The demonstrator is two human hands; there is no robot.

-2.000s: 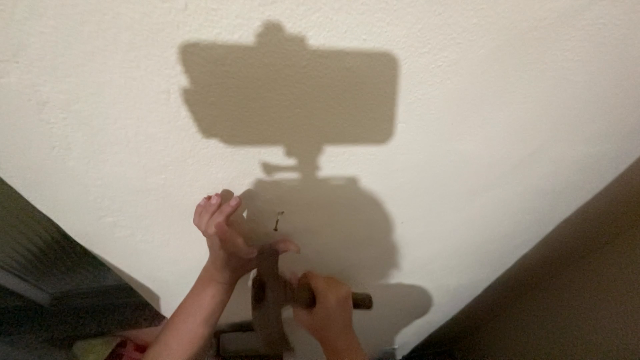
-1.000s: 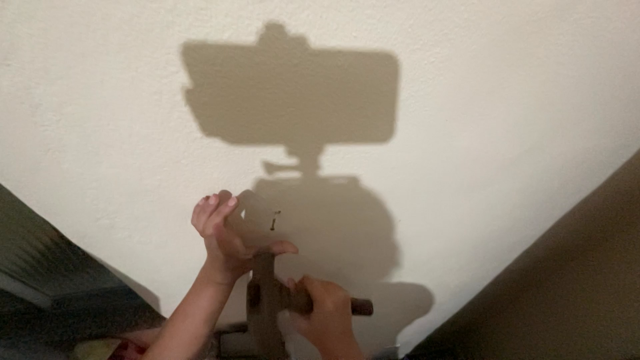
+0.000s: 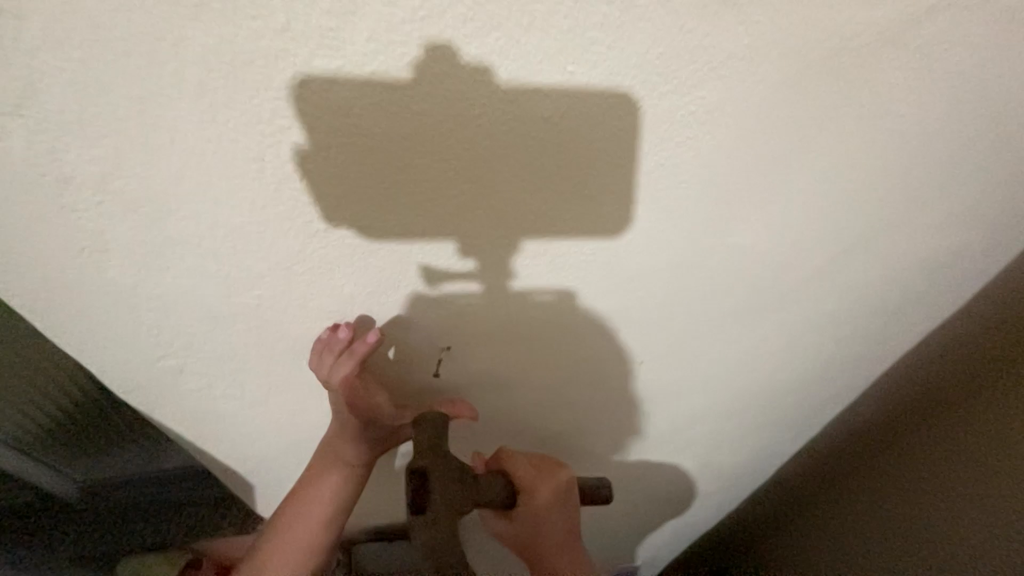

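Note:
My right hand is closed around the handle of a dark hammer in front of the wall, low in the view. The hammer's head is to the left of this hand, with one end pointing up and the other running down to the bottom edge. My left hand is raised left of the hammer, fingers up and thumb stretched right, just above or behind the top of the head; whether they touch I cannot tell. No object shows in it. A small dark mark or thin item is on the wall above the thumb.
The pale textured wall fills most of the view and carries a large shadow of a head and a mounted device. Dark areas border it at lower left and lower right. A blurred greenish thing shows at the bottom left.
The hammer's head is slightly lower than about two seconds ago, still in my right hand. My left hand has stayed in nearly the same place.

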